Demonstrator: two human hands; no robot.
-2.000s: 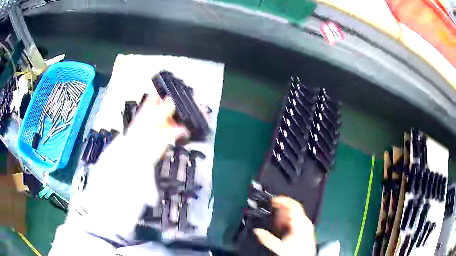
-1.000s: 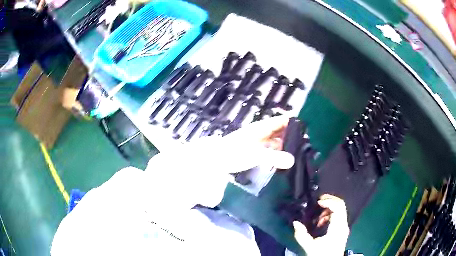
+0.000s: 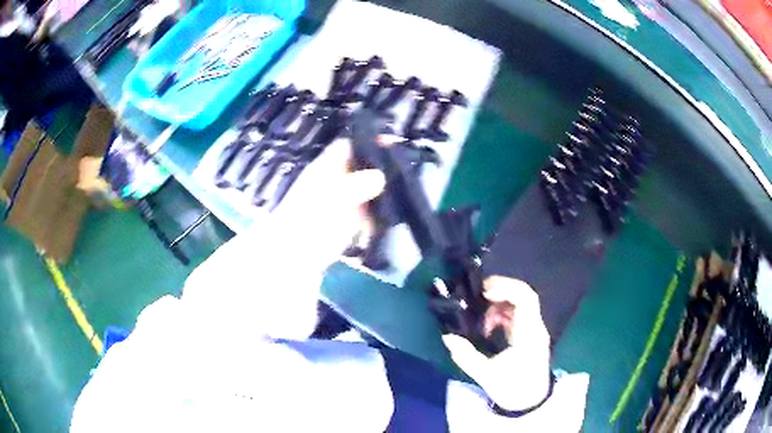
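My left hand (image 3: 362, 190) is closed around a long black part (image 3: 408, 199), held slanted over the near edge of the white sheet (image 3: 470, 63); it is blurred. My right hand (image 3: 512, 338) grips a bunch of slim black arms (image 3: 457, 296) with silver tips, against the lower end of the long part. Whether the two touch is hard to tell. Black handle assemblies (image 3: 296, 118) lie in rows on the white sheet. More slim black arms (image 3: 592, 161) with bright tips lie in two slanted rows on the dark mat (image 3: 542, 245).
A light-blue basket (image 3: 182, 106) with thin metal pins stands at the bench's upper left. Layered black parts with cardboard (image 3: 707, 330) are at the lower right. An open brown carton (image 3: 51, 190) is on the green floor at left. A raised dark bench edge curves along the back.
Earlier my left hand was over the sheet with a long black part, then beside my right hand. Now both hands are further left in view, the long part slants the other way, and the view has shifted.
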